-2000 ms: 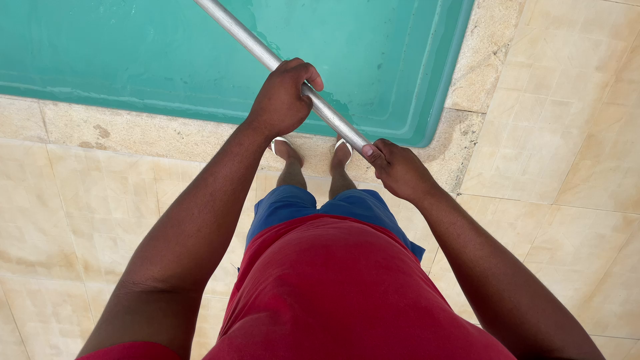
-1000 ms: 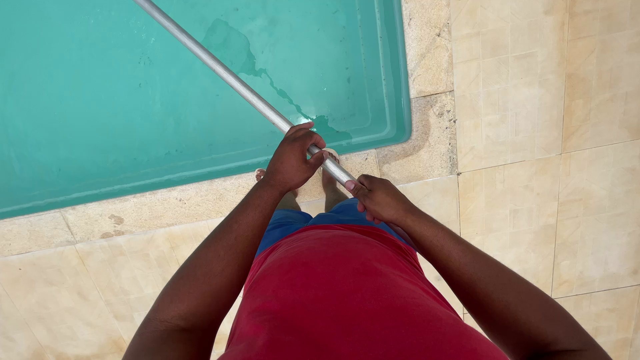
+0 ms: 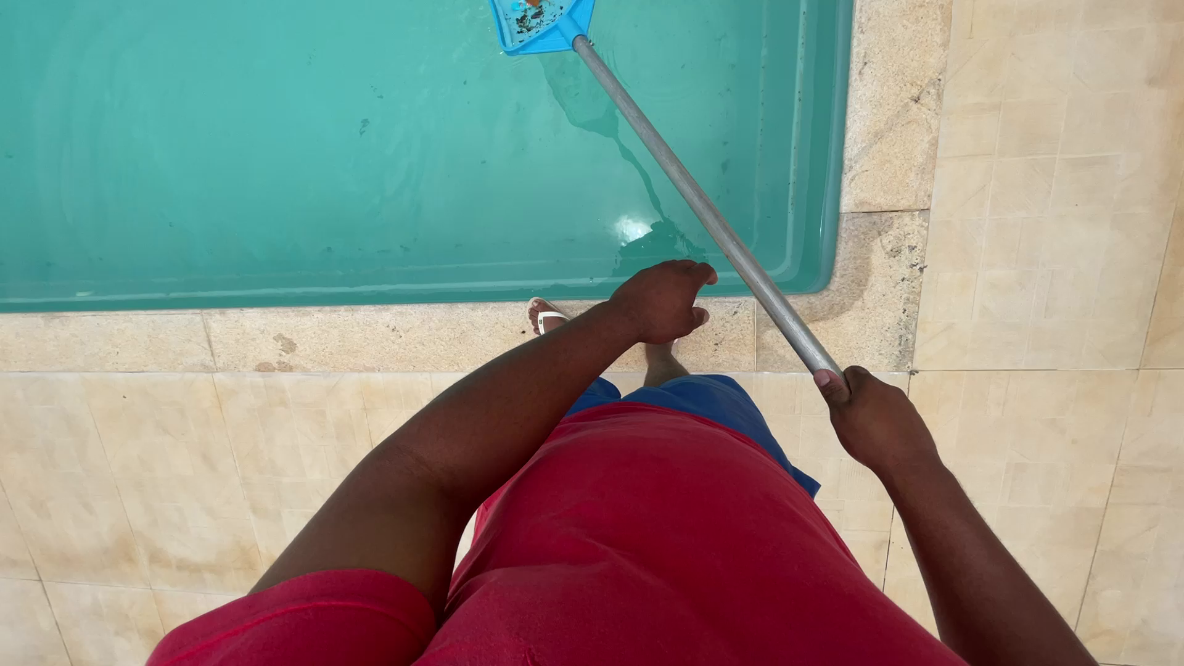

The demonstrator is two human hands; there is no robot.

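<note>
My right hand (image 3: 879,416) is closed around the near end of a grey metal pole (image 3: 708,213). The pole slants up and to the left over the pool water. At its far end is a blue pool skimmer net (image 3: 555,35), cut off by the top of the view, with dark debris and a small orange piece in it. My left hand (image 3: 664,301) is off the pole, a little to its left, with thumb and fingers apart and nothing between them.
The pool (image 3: 370,166) holds greenish water with a few dark specks. Its stone coping (image 3: 444,338) turns a corner at the right. Beige floor tiles (image 3: 1045,277) surround it. My foot in a white flip-flop (image 3: 546,316) stands on the coping.
My left hand has let go of the pole. My right hand has moved to the right with the pole's end. The blue skimmer net has come into view at the top.
</note>
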